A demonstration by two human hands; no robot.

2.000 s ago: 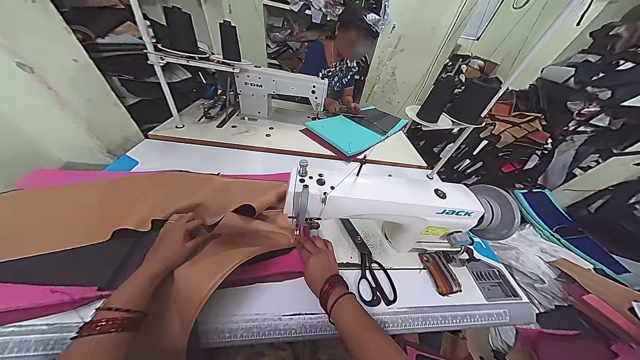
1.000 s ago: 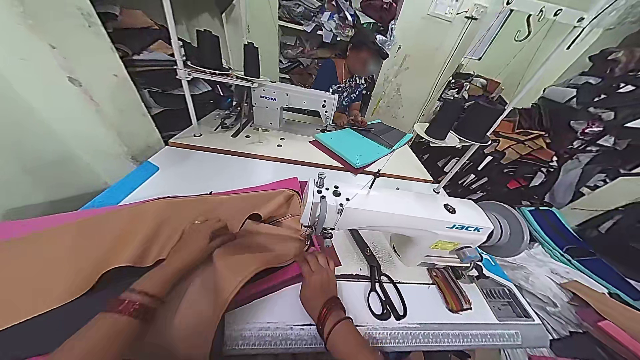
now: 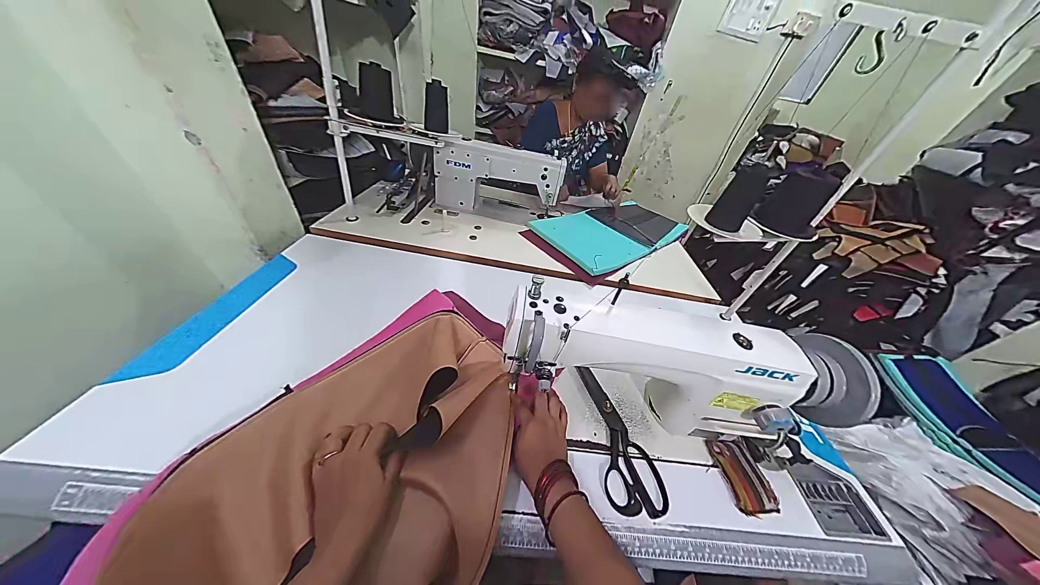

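Note:
A white Jack sewing machine [image 3: 666,357] stands on the white table, its needle end over the edge of a tan sheet [image 3: 268,422] that looks like leather or faux leather. Pink material [image 3: 406,321] lies under the tan sheet. My left hand [image 3: 353,487] grips a gathered fold of the tan sheet, left of the needle. Close by the presser foot, my right hand [image 3: 540,431] lies with its fingertips on the edge of the material; the fingers are close together, and whether they pinch it is not plain. Black-handled scissors [image 3: 626,455] lie right of my right hand.
A striped bundle [image 3: 743,475] lies by the machine's base, and a ruler strip [image 3: 682,552] runs along the front edge. Behind is a second sewing machine [image 3: 496,175] with turquoise sheets [image 3: 601,240]; a person [image 3: 573,146] sits beyond it. Thread cones [image 3: 764,199] stand at right.
The tan and pink material has turned, its left part now hanging toward the front edge. My left hand has moved nearer the front edge. The view has shifted.

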